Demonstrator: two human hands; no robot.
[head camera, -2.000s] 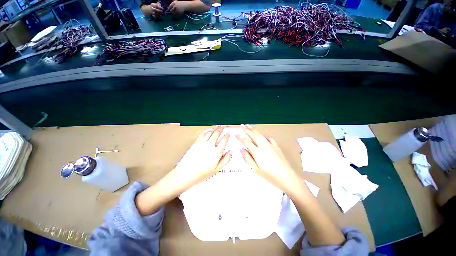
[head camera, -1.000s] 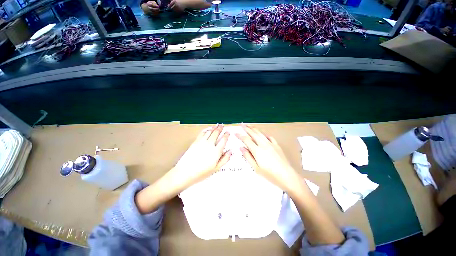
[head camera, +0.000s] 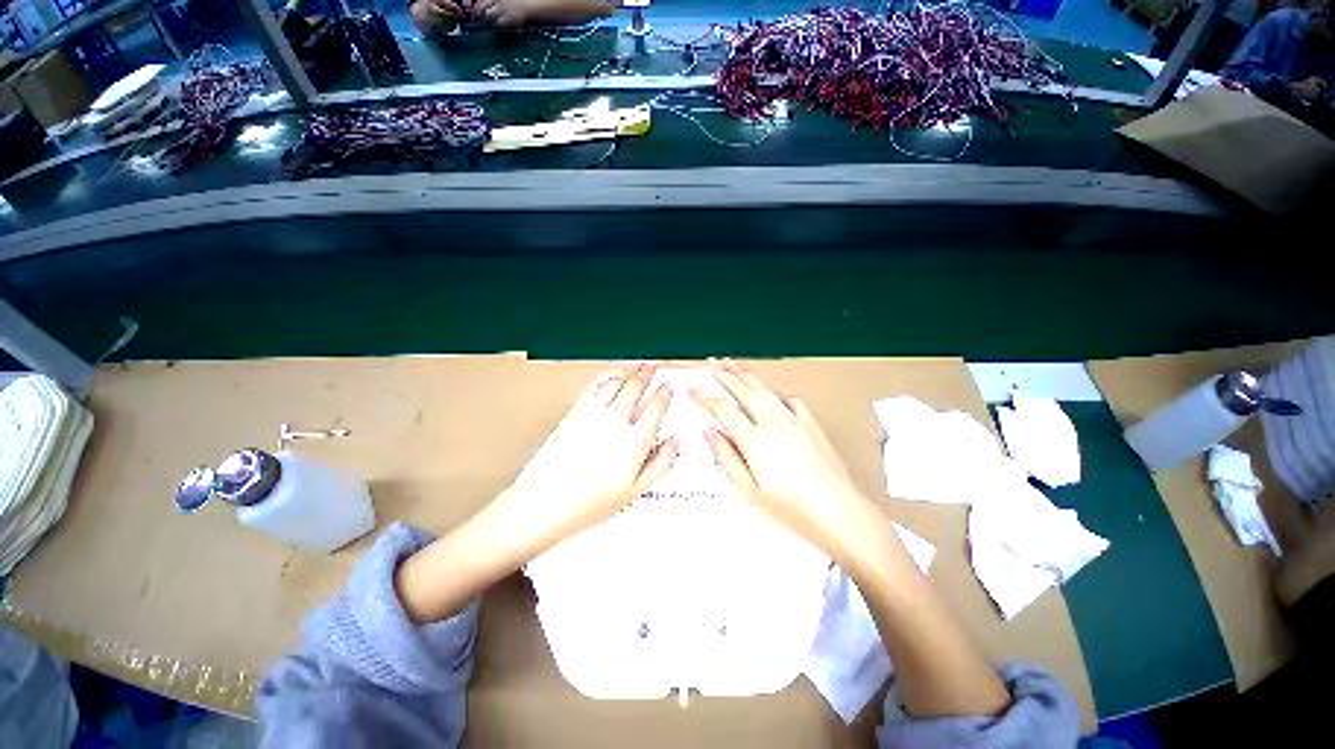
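Observation:
A white, roughly hexagonal plastic housing (head camera: 681, 600) lies flat on the brown cardboard in front of me. Dark lettering runs across its face, and two small dark dots show near its near edge. My left hand (head camera: 593, 446) lies flat on the upper left of the housing, fingers pointing away. My right hand (head camera: 776, 454) lies on the upper right in the same way. The fingers are slightly spread and grip nothing that I can see. The housing's far part is mostly hidden under the hands. A white cloth (head camera: 854, 637) lies beside its right edge, partly behind my right forearm.
A white dispenser bottle (head camera: 311, 502) and a small pale stick (head camera: 313, 433) are at left, with stacked housings (head camera: 37, 461) at the far left. White wipes (head camera: 1025, 534) and another bottle (head camera: 1183, 424) are at right. A dark green conveyor (head camera: 659, 300) and wire bundles (head camera: 879, 73) lie beyond.
My hands and the housing stay in nearly the same place. The hands of the person across the belt have shifted slightly.

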